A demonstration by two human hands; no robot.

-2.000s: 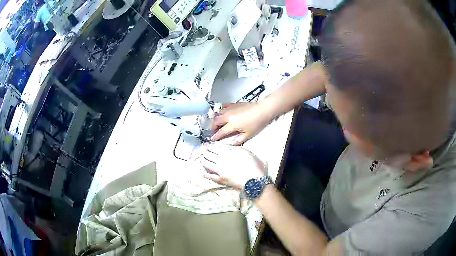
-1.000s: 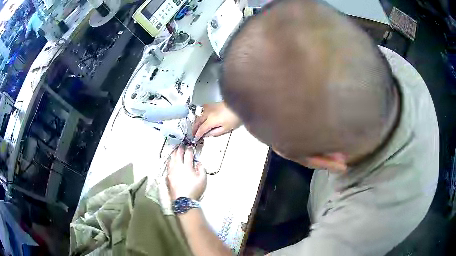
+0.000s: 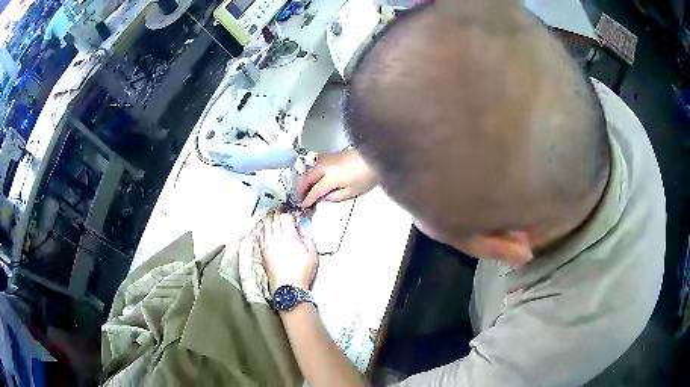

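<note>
Neither of my own hands is in view. A khaki garment (image 3: 227, 332) lies in folds at the lower left of the white sewing table, its pale striped lining (image 3: 246, 264) showing near the machine. Another person's watch-wearing hand (image 3: 290, 257) rests on the striped cloth. That person's other hand (image 3: 338, 178) is beside the needle area, fingertips close to the presser foot. The fingers and machine head hide the exact cloth edge there. The white sewing machine (image 3: 253, 136) stands behind the hands.
The person's head (image 3: 477, 113) and grey-shirted shoulder fill much of the right. A yellowish control panel (image 3: 246, 19) is at the top. Other machine tables (image 3: 57, 113) and dark framework are at the left. The white table's front edge (image 3: 393, 302) runs below the person.
The person's head has leaned left over the table. The watch-wearing hand and striped cloth have shifted left, uncovering a dark outline on the machine bed. The view has shifted too.
</note>
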